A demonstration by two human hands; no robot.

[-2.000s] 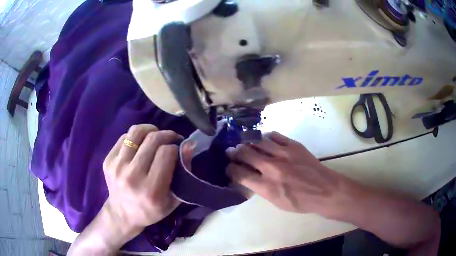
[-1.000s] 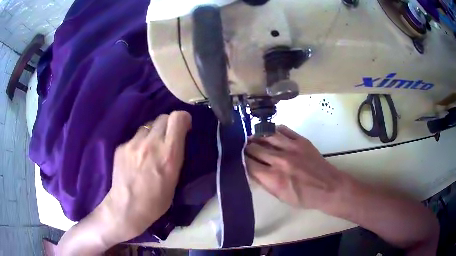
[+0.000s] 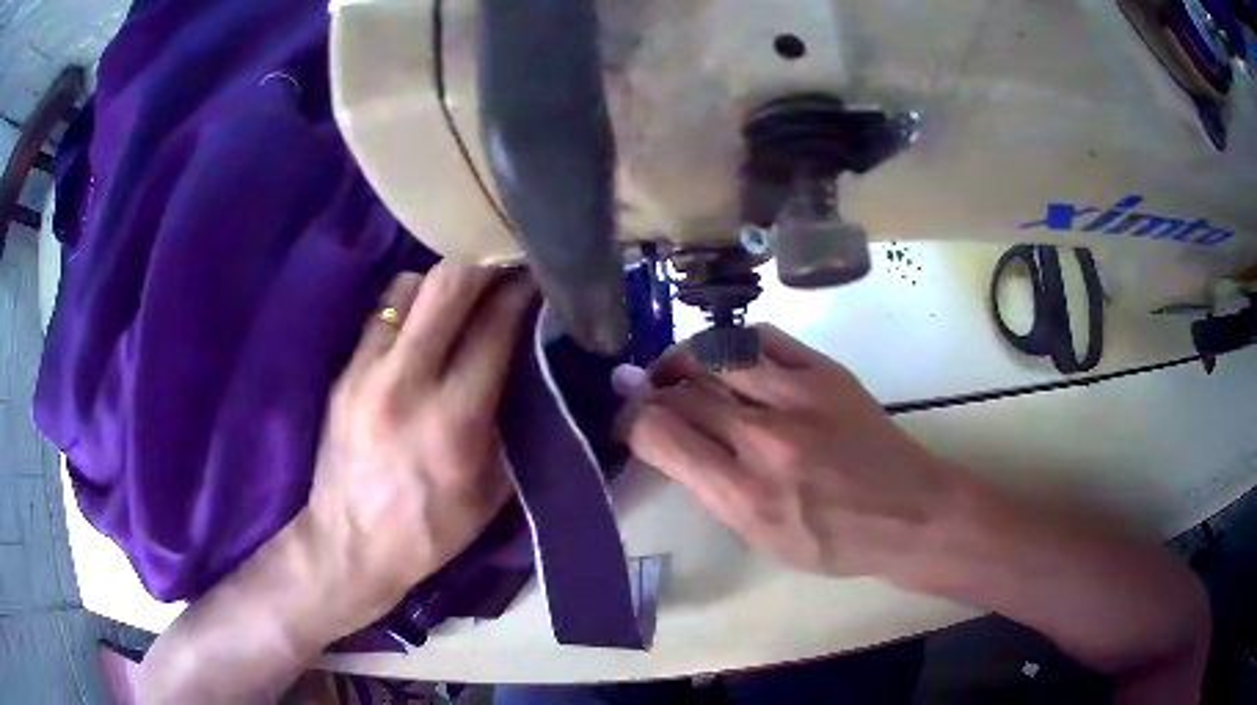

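Note:
The bunched purple garment (image 3: pixel 207 317) lies left of the needle area. A darker purple strip (image 3: pixel 568 530) with pale edges runs from under the machine head toward the table's front edge, its lower end folded. My left hand (image 3: pixel 421 413) presses on the garment beside the strip, fingertips near the dark bar. My right hand (image 3: pixel 772 448) is right of the strip, thumb and fingers pinching the dark cloth edge close to the needle area. The needle and presser foot are mostly hidden behind the dark bar (image 3: pixel 552 179).
The cream sewing machine head (image 3: pixel 965 124) with blue lettering stands above my hands. Black-handled scissors (image 3: pixel 1050 310) lie on the cream table (image 3: pixel 1075 455) at the right, with a dark fitting (image 3: pixel 1224 331) beyond. Thread spools show at the upper right.
The strip, which hung straight, now bends left near the top and its lower end is folded. My left hand has moved up toward the needle area. My right hand has shifted left. The view is closer.

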